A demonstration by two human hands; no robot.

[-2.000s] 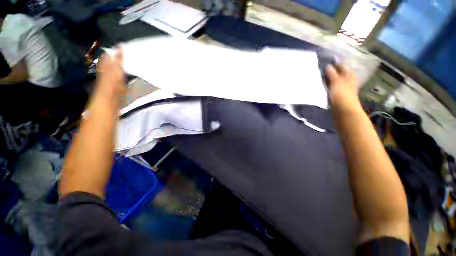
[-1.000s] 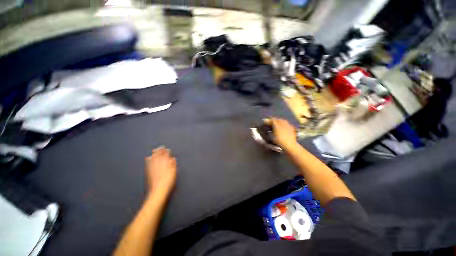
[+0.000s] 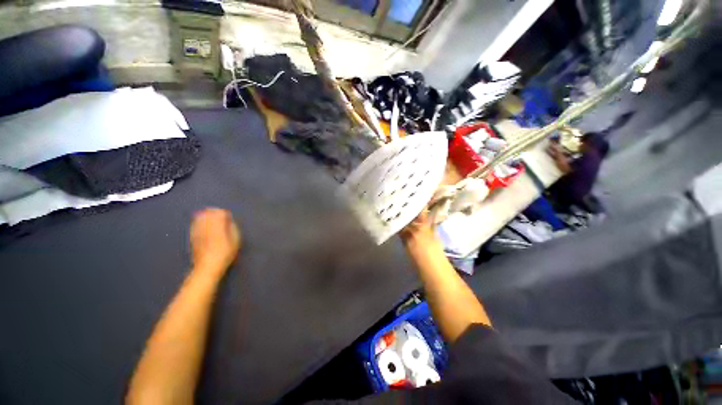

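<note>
My right hand (image 3: 418, 228) holds the steam iron (image 3: 400, 183) raised above the right part of the dark grey pressing table (image 3: 277, 316). The iron's pale soleplate with rows of slots faces the camera; its handle is hidden behind it. My left hand (image 3: 214, 240) is closed, blurred, over the left middle of the table; nothing shows in it. White and dark garment panels (image 3: 103, 119) lie stacked at the far left of the table.
A cloth-wrapped hose (image 3: 546, 126) runs from the iron to the upper right. A padded arm (image 3: 47, 59) is far left. Dark rags (image 3: 317, 119) lie at the far edge. A red basket (image 3: 507, 174) is right, a blue basket (image 3: 439, 336) below the table edge. A person (image 3: 582, 178) is far right.
The iron was low over the table and is now lifted and tilted, its soleplate showing. The view has turned right. Two seconds ago both hands held up a white panel.
</note>
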